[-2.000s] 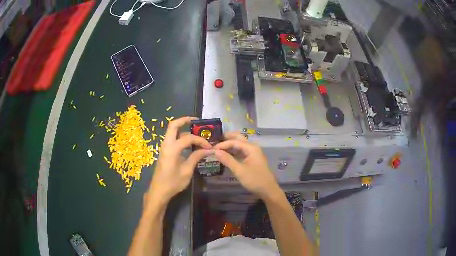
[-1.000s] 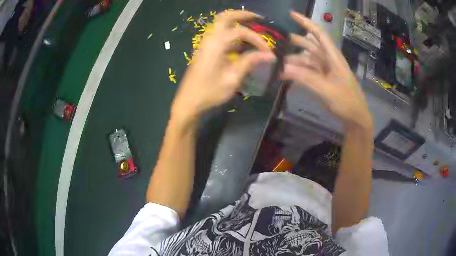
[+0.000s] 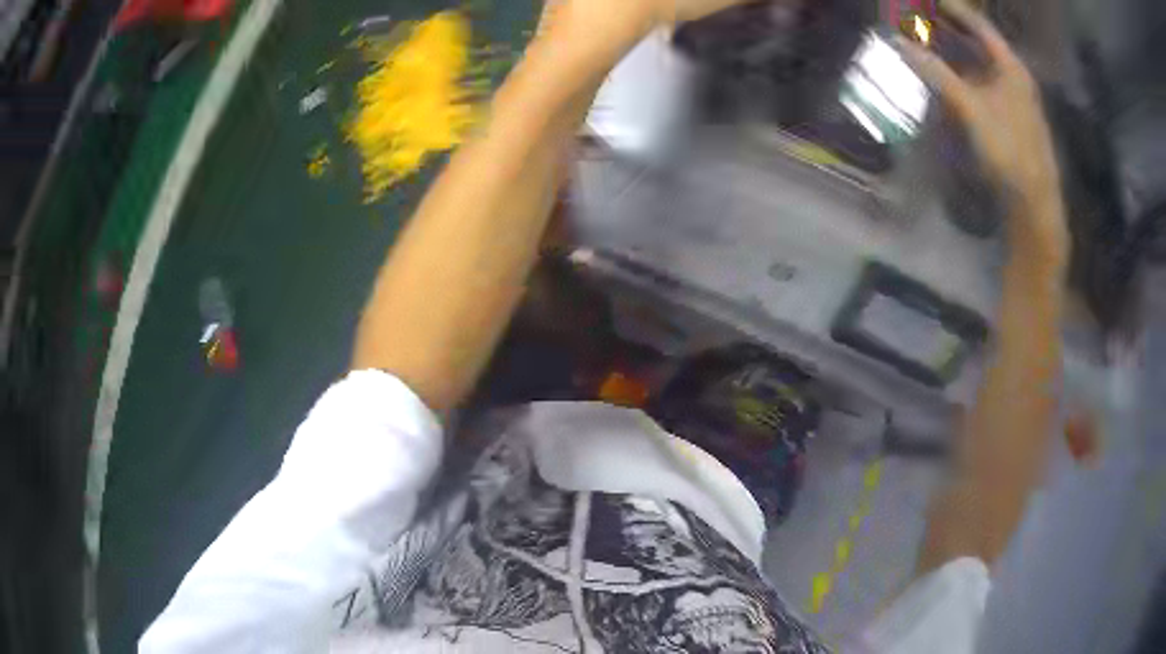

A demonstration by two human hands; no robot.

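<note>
My left hand (image 3: 627, 13) is cut off by the top edge, and its fingers and anything in them are hidden. My right hand (image 3: 991, 96) is at the upper right, blurred, with its fingers at the gold-disc end of a device unit (image 3: 885, 92). The unit's board shines silver and green, tilted above the machine top. The bench machine (image 3: 716, 211) lies under and between my arms. Its dark fixture, at the top, is blurred and partly hidden.
A yellow pile of small pieces (image 3: 416, 102) lies on the green belt (image 3: 294, 243) at the upper left. Another unit (image 3: 220, 335) lies alone on the belt. A control screen (image 3: 905, 322) is on the machine front, left of my right forearm.
My hands have moved apart from over the belt's edge. The left is now at the top edge; the right is over the machine with a unit. The view has swung right.
</note>
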